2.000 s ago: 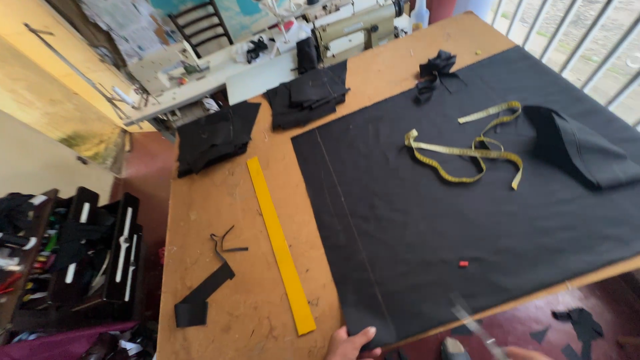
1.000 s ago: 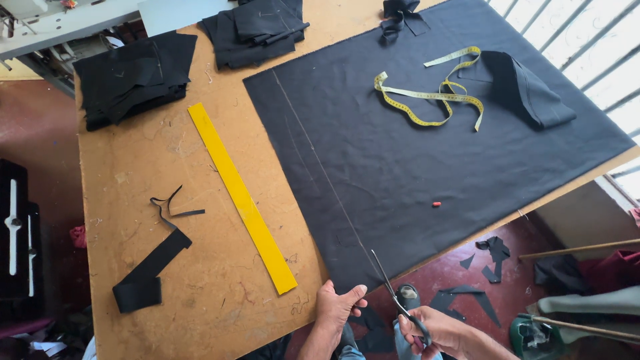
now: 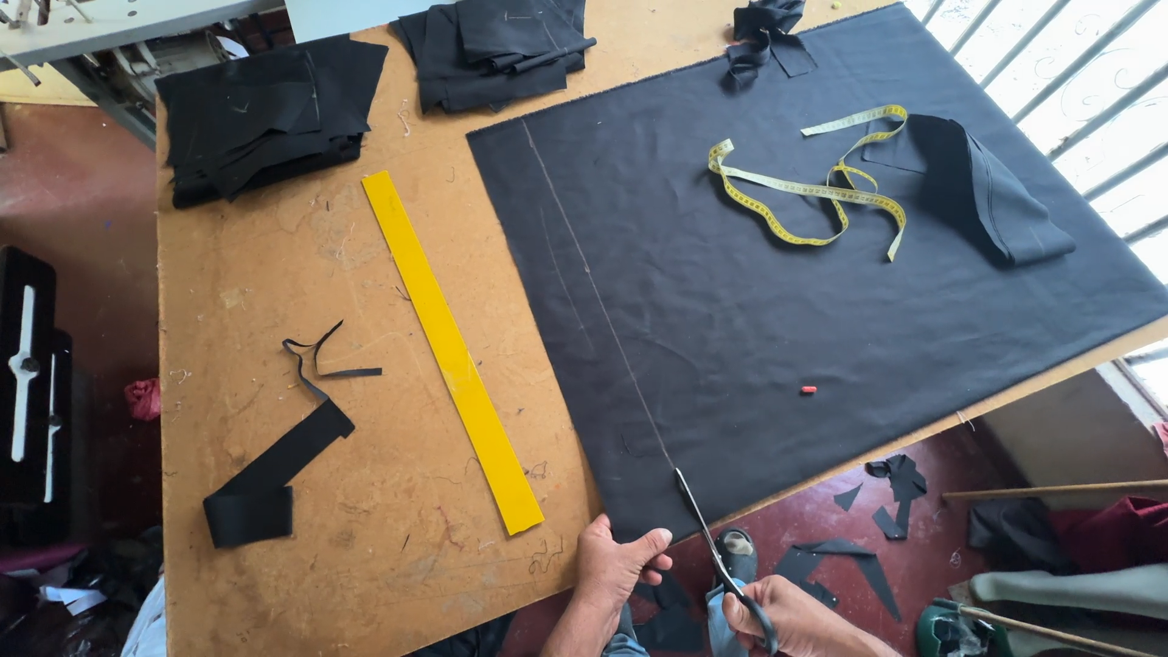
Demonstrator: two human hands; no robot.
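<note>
Black fabric (image 3: 730, 319) lies spread over the wooden table, with a chalk line running down to its near edge. My left hand (image 3: 616, 561) pinches the near left corner of that fabric between thumb and fingers. My right hand (image 3: 776, 616) grips the handles of fabric scissors (image 3: 712, 538), whose blades reach over the near edge at the lower end of the line. A yellow tape measure (image 3: 812, 190) lies curled on the cloth beside a folded dark piece (image 3: 995, 192). A small red object (image 3: 808, 390) rests on the fabric.
A yellow ruler-like strip (image 3: 452, 351) and a black fabric strip (image 3: 278, 456) lie on the wooden table (image 3: 265, 265). Folded black stacks (image 3: 265, 119) sit at the back. Fabric scraps (image 3: 849, 566) are on the floor, with wooden sticks (image 3: 1058, 490) at right. A barred window (image 3: 1068, 91) borders the table.
The scissors, blurred and lower right two seconds ago, have come to the fabric's near edge in my right hand. My left hand stays at the corner. The view has shifted.
</note>
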